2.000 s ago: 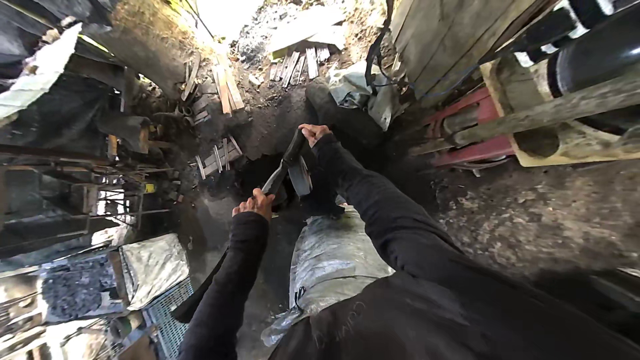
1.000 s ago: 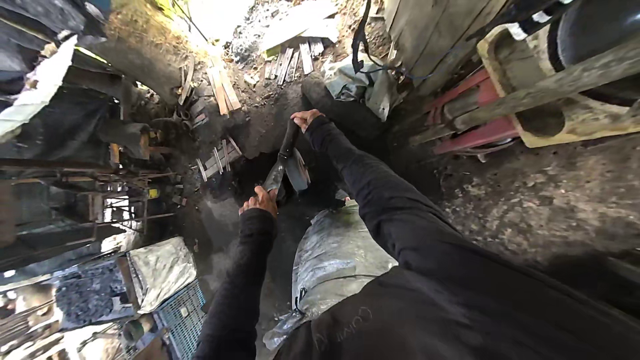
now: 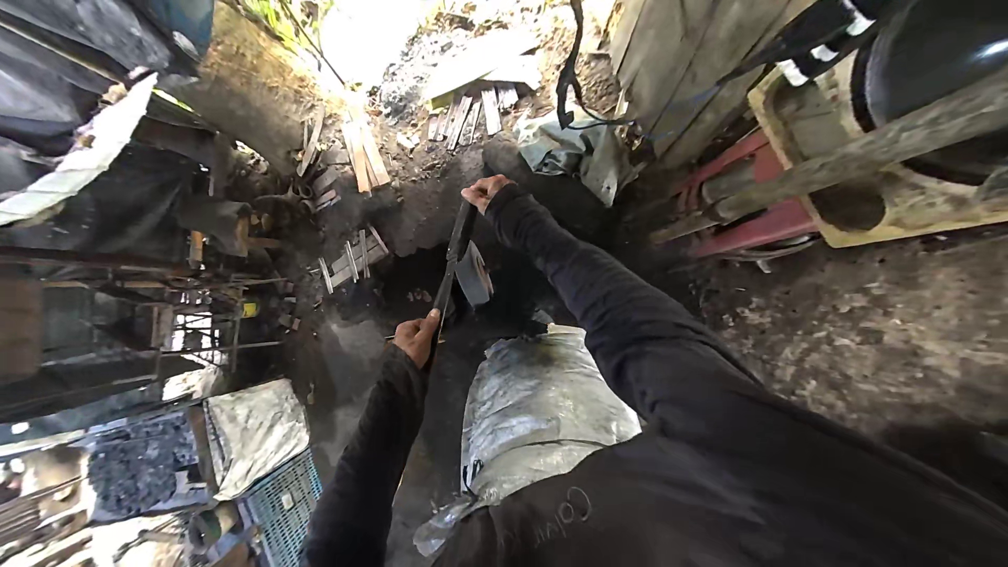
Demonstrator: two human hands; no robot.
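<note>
A long dark blade-like metal piece [image 3: 447, 287] slants between my two hands, over a grey grinding wheel [image 3: 475, 276]. My left hand [image 3: 417, 337] grips its lower end, thumb along it. My right hand [image 3: 486, 191] is closed around the thick dark upper end, which looks like a handle or sheath. The piece passes close along the wheel's left side; whether they touch I cannot tell. A whitish plastic sack [image 3: 543, 402] covers my lap just below the wheel. Dark shadow hides what lies beneath the wheel.
Wooden slats [image 3: 365, 153] and a small slatted wooden piece [image 3: 354, 260] lie on the dirt ground ahead. A grey-green cloth [image 3: 571, 150] lies beyond my right hand. To the right are a red frame [image 3: 776, 216] and a wooden pole [image 3: 858, 146]. A blue plastic crate [image 3: 287, 504] stands lower left.
The dark piece has turned to a steeper slant across the wheel. Both hands keep their hold on it.
</note>
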